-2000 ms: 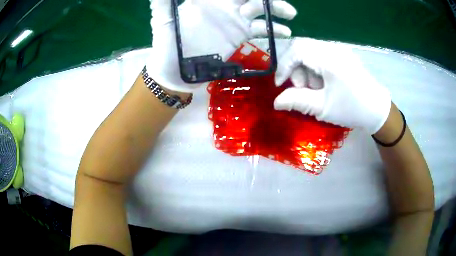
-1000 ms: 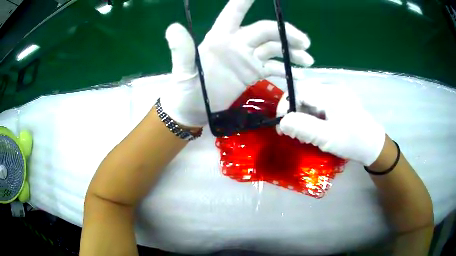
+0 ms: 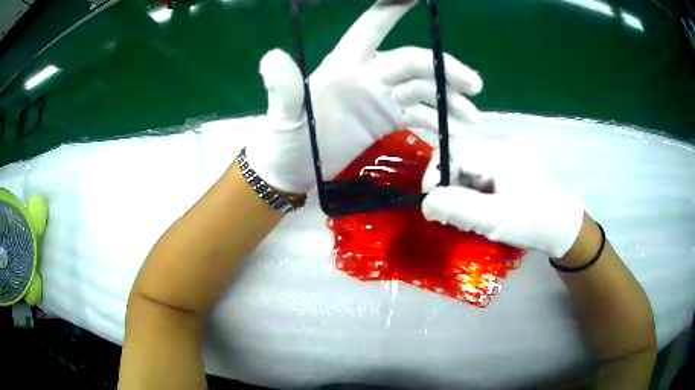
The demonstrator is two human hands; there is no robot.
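Note:
A black phone middle frame (image 3: 366,198) is held up over the red film stack, its solid end toward me and its far end at the picture's top edge. My right hand (image 3: 507,194), in a white glove, grips the near right corner between thumb and fingers. My left hand (image 3: 354,107), also gloved, is behind the opening, palm up with fingers spread. Its index fingertip reaches the far end; whether it bears the frame is unclear. The glossy red film stack (image 3: 427,251) lies under the frame and is partly hidden by it and both hands.
The film stack lies on a white covered pad (image 3: 152,190). A glossy green surface (image 3: 190,65) runs across the far side, with a dark frame outline (image 3: 30,116) at its left. A lime-green fan (image 3: 36,251) stands at the left edge.
The view has shifted, so the stack and hands sit lower in the picture. My left fingers have spread behind the frame. My right hand has closed on its near corner.

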